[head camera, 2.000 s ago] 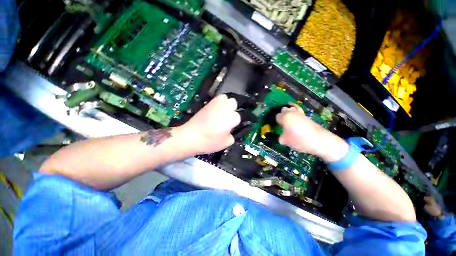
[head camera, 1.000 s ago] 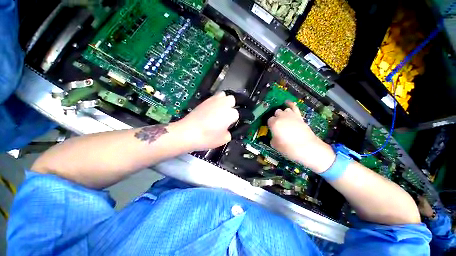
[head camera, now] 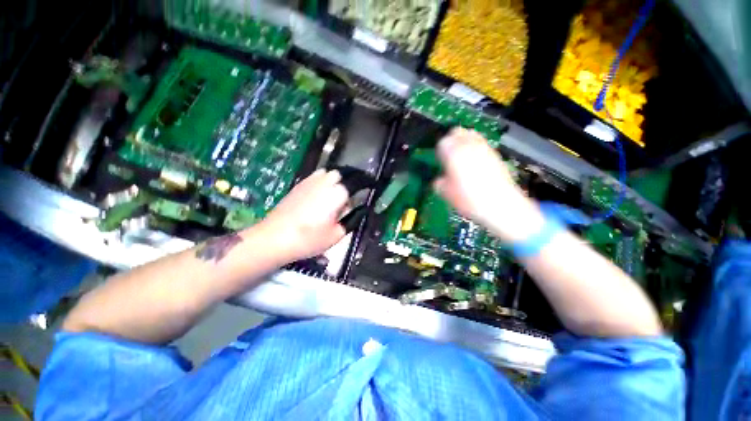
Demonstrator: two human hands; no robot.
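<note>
A green circuit board (head camera: 445, 226) lies in a black pallet in front of me, with one yellow block (head camera: 408, 219) standing on it. My right hand (head camera: 473, 168), with a light blue wrist strap, is over the far part of this board; its fingers are curled and blurred, and whether they hold anything cannot be told. My left hand (head camera: 314, 212) is curled at the left side of this pallet, with black coverings at the fingertips; what lies under its fingers is hidden. A second, larger-looking green board (head camera: 222, 131) lies in a pallet to the left.
Behind the far rail (head camera: 354, 57) stand bins of pale components (head camera: 391, 20), small yellow components (head camera: 479, 48) and large yellow components (head camera: 597, 70). A blue cord (head camera: 619, 160) runs from the wrist strap. The near metal rail (head camera: 395, 308) passes under my forearms. A blue sleeve (head camera: 729, 329) shows at right.
My right hand has moved up off the middle of the board towards its far edge, uncovering the yellow block. The view has shifted. My left hand stays curled beside the pallet.
</note>
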